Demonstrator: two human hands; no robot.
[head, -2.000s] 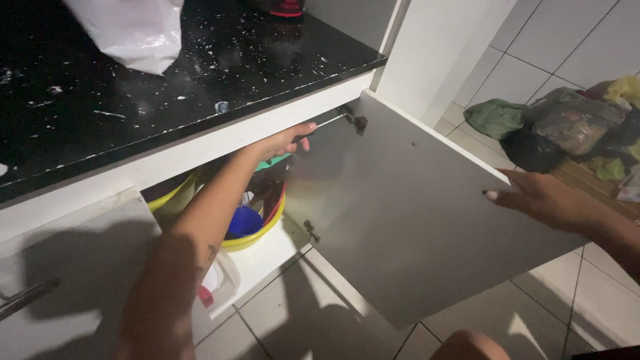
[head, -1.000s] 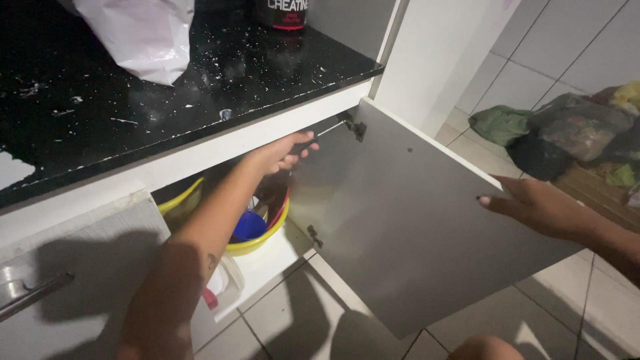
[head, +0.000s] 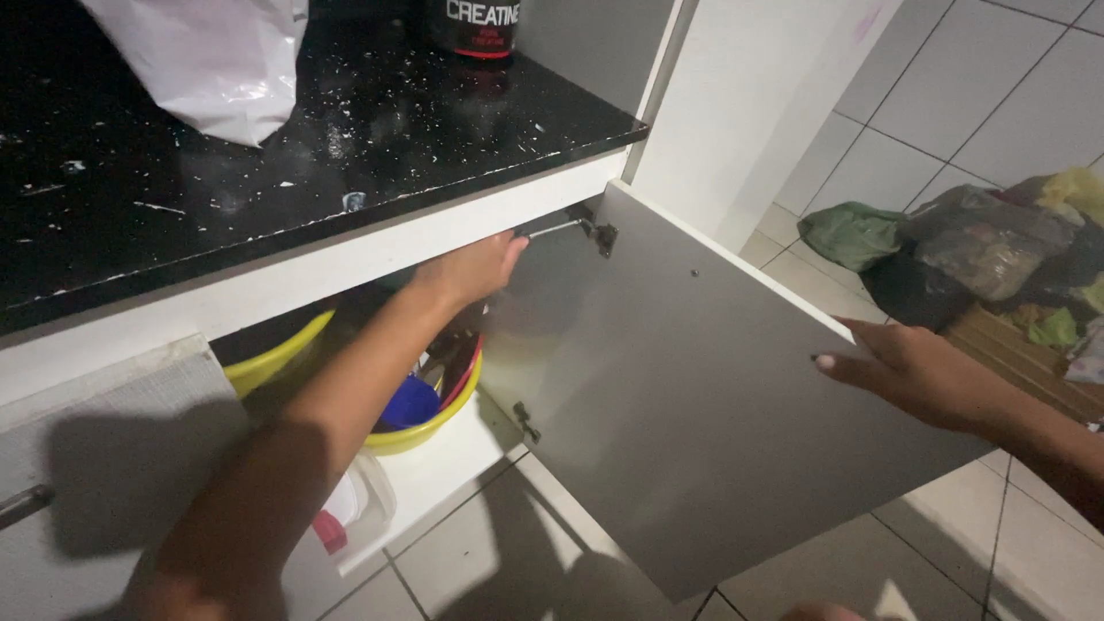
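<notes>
My left hand (head: 473,269) is closed around the handle of a tool with a thin metal shaft (head: 554,229), probably a screwdriver; the handle is mostly hidden in the fist. The shaft points at the upper hinge (head: 604,238) of a grey cabinet door (head: 690,371), which stands swung out from the white cabinet frame. A lower hinge (head: 526,423) shows near the door's bottom inner corner. My right hand (head: 897,366) grips the door's top edge near its outer end, thumb on the inner face.
A speckled black countertop (head: 388,138) holds a white plastic bag (head: 224,69) and a black tub (head: 474,26). Inside the cabinet are a yellow basin (head: 405,440) with a blue container (head: 410,402), and a clear plastic container (head: 371,500). Filled plastic bags (head: 983,250) lie on the tiled floor, right.
My left hand has closed more around the tool, its fingers less spread than before. The right hand still holds the door, which stands about as before.
</notes>
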